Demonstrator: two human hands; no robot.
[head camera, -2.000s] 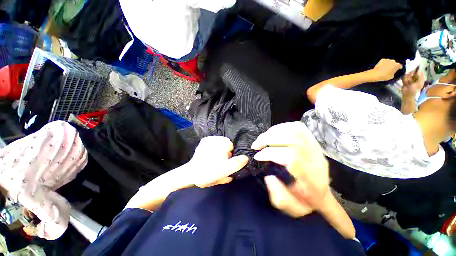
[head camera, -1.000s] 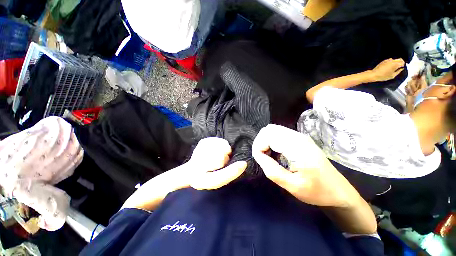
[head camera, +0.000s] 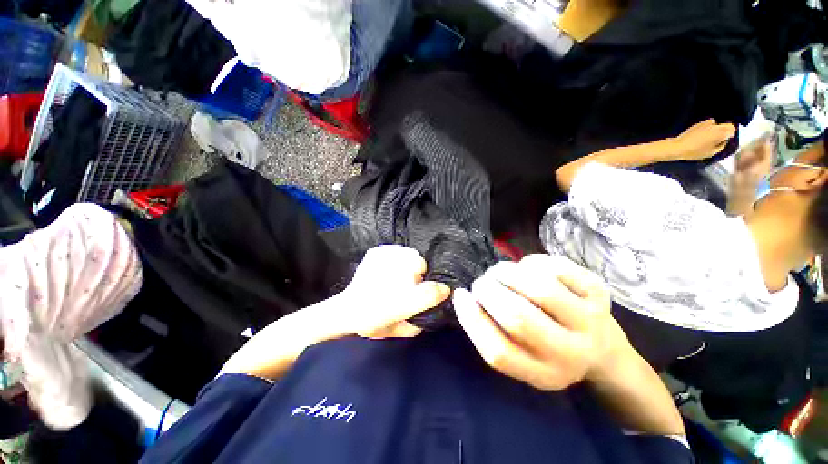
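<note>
A dark garment (head camera: 445, 195) with a finely striped grey-black side lies bunched in front of my navy top, its loose part reaching away over black cloth. My left hand (head camera: 389, 292) grips a fold of it between thumb and curled fingers. My right hand (head camera: 537, 319) pinches the same gathered part just beside it, fingers curled and fingertips close to my left thumb. The exact edge or any thread at the fingertips is hidden or too fine to see.
A grey basket (head camera: 136, 149) with black cloth stands at left on the speckled floor (head camera: 304, 154). A person in a white patterned top (head camera: 663, 240) sits at right. A pink patterned sleeve (head camera: 77, 272) is at left. A white machine (head camera: 792, 101) is at upper right.
My right hand was turned and more open one second ago; its fingers are now curled down against the fold. My left hand keeps its grip almost in place.
</note>
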